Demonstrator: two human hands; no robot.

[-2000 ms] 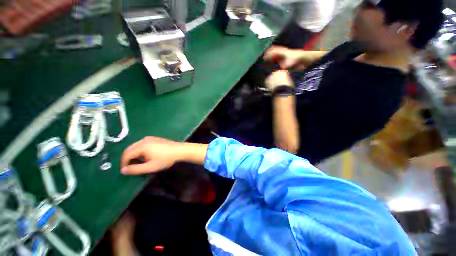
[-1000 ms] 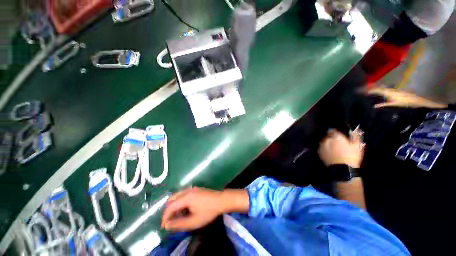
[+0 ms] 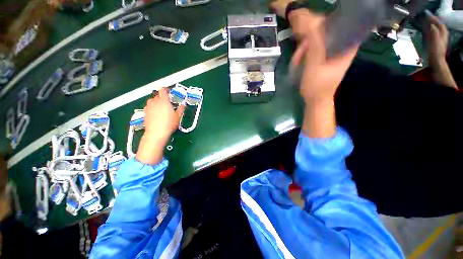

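Observation:
My left hand (image 3: 161, 119) is over the left of two side-by-side white loop-shaped units, its fingers and thumb around the loop below the blue-banded head (image 3: 177, 94). The right unit (image 3: 194, 96) lies beside it. My right hand (image 3: 322, 68) is raised at the right of the screw feeder (image 3: 253, 76), against a thick grey cylinder (image 3: 358, 23), apparently the electric screwdriver. Both are blurred; the hand seems to hold it, and its tip cannot be made out.
A pile of units (image 3: 84, 162) lies at the left, and one unit (image 3: 137, 121) beside my left hand. More units (image 3: 170, 34) lie beyond the pale rail (image 3: 119, 103). Another person's banded wrist (image 3: 297, 7) is behind the feeder; another hand (image 3: 436, 40) is at the far right.
My left hand has come into view onto the paired units. My right hand has moved from the bench front to the right and up. The grey cylinder has left its place beside the feeder.

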